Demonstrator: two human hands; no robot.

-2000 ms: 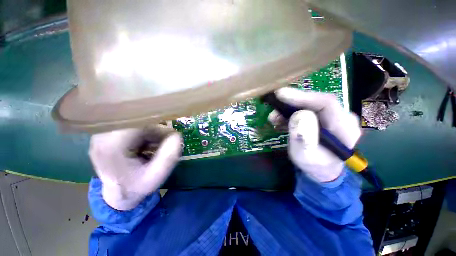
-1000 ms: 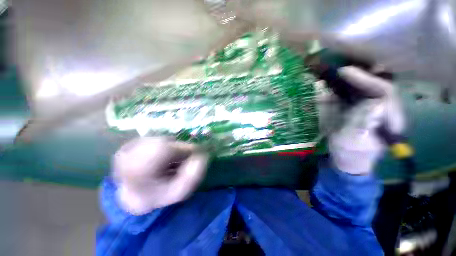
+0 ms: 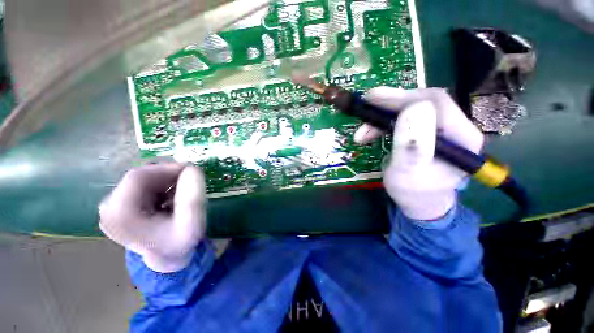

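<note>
The large green printed circuit board [image 3: 293,110] lies in front of me, its white edges showing and strong glare on its near half. My right hand [image 3: 426,149], in a white glove, grips the dark blue soldering iron [image 3: 449,151] with its yellow band; the brown tip points left, over the board's middle. I cannot tell whether the tip touches. My left hand [image 3: 156,211], also gloved, is curled off the board's near left corner, slightly blurred. A thin light line, looking like solder wire [image 3: 170,188], shows within its fingers.
The cloudy fume hood [image 3: 65,49] covers the upper left. The dark iron stand [image 3: 479,65] is right of the board, with grainy silvery metal wool [image 3: 496,115] in front. A red edge [image 3: 361,185] shows at the board's near side. The green mat [image 3: 540,156] has a yellow front edge.
The hood has shifted to the upper left, uncovering the board. The iron has swung back from the right over the board. The left hand is lower and farther left.
</note>
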